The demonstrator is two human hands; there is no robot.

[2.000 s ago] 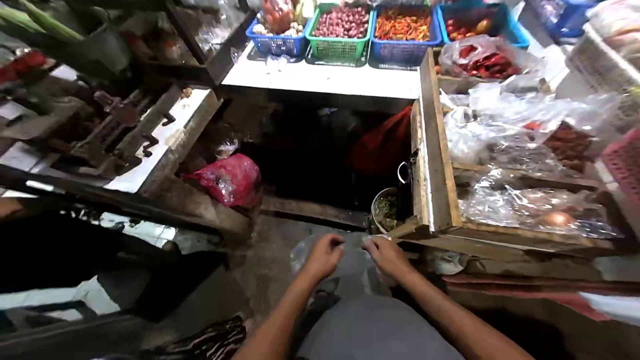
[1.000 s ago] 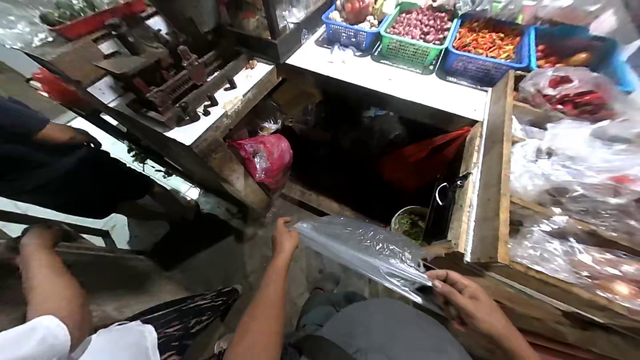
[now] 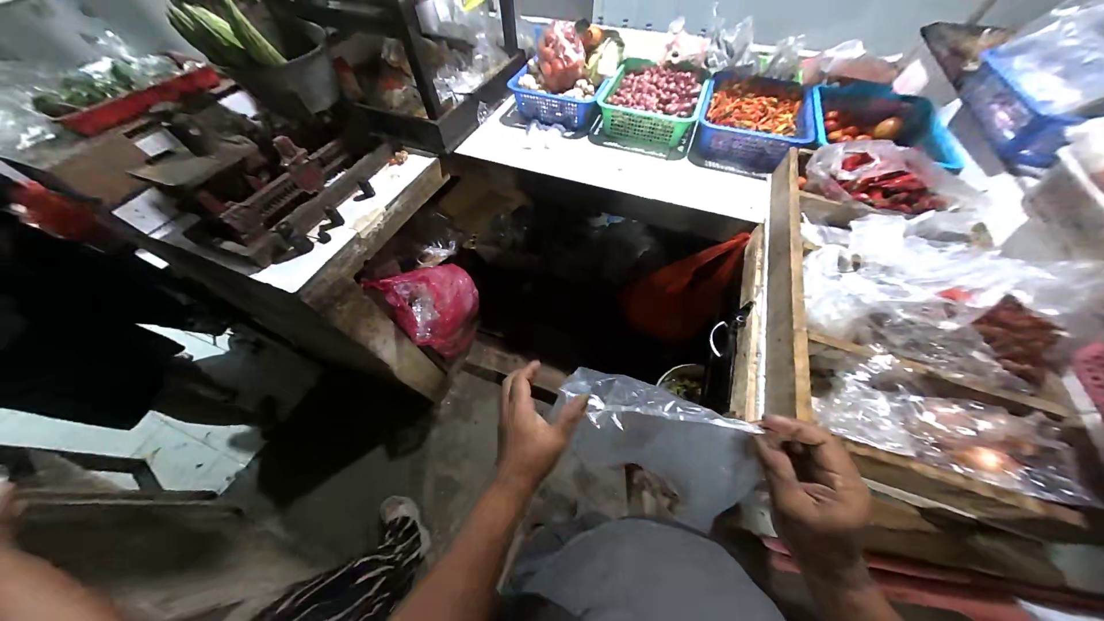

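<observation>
A clear plastic bag [image 3: 664, 440] stretches between my hands in front of my lap. Its right corner is pinched between the thumb and fingers of my right hand [image 3: 811, 479]. At the bag's left end, my left hand [image 3: 535, 427] has its fingers spread, with the thumb against or just beside the plastic; whether it touches is unclear. Behind the bag is a dark opening under the counter, where a pink plastic bag [image 3: 431, 306] lies at the left, a red bag [image 3: 686, 289] hangs at the right and a round container [image 3: 681, 379] holds something green.
Baskets of shallots [image 3: 651, 129], chillies [image 3: 759, 142] and tomatoes [image 3: 927, 129] line the white counter [image 3: 621, 177]. A metal balance scale [image 3: 276, 194] stands left. Plastic-wrapped goods fill a wooden bin [image 3: 785, 285] at right. Another person's arm [image 3: 43, 573] shows at lower left.
The bag was between both hands near my lap, then pulled out lengthwise between them. Now it hangs down from my right hand's pinch, and my left hand's fingers have spread.
</observation>
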